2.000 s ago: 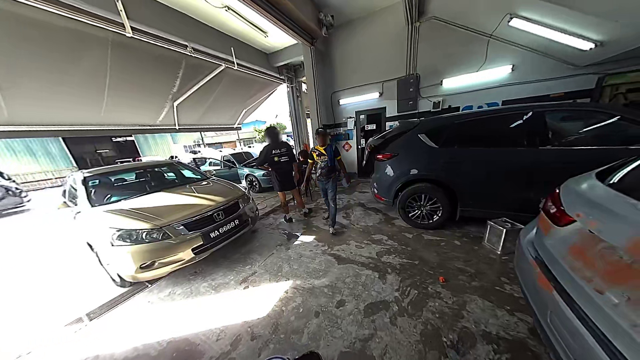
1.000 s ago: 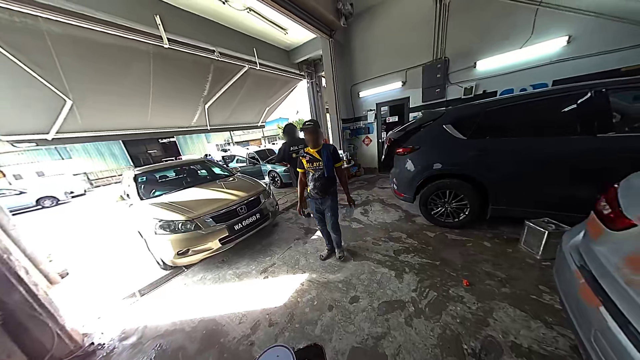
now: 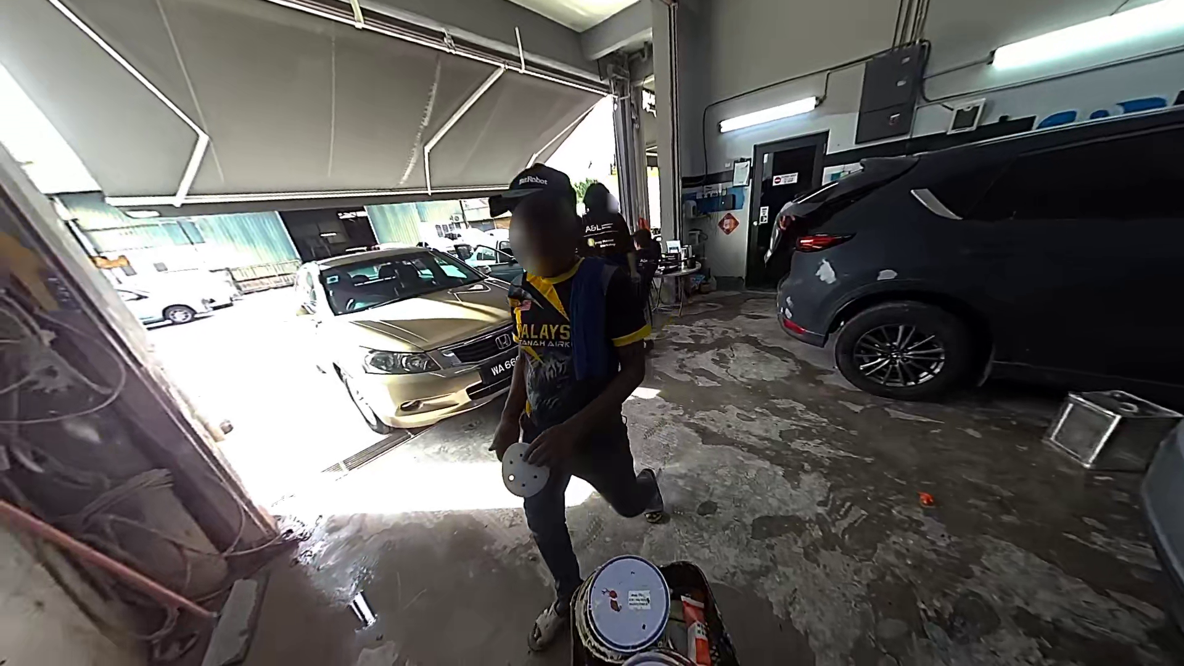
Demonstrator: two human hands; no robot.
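Neither my left hand nor my right hand shows in the head view. At the bottom, nearest to me, stands a round tin with a pale lid that bears a label. Beside it, in a dark open container, lies an orange and white tube or packet. Part of a second round lid is cut off by the lower edge. Just beyond these, a person in a cap holds a round sanding disc with holes at waist height.
A gold car is parked at the left, a dark grey car at the right. A square metal can and a small orange object are on the stained concrete floor. Hoses hang by the left pillar. Another person stands farther back.
The person in the cap has turned and come much nearer, and now shows a disc in hand. The tin and the container have come further into view. The view has swung left and down.
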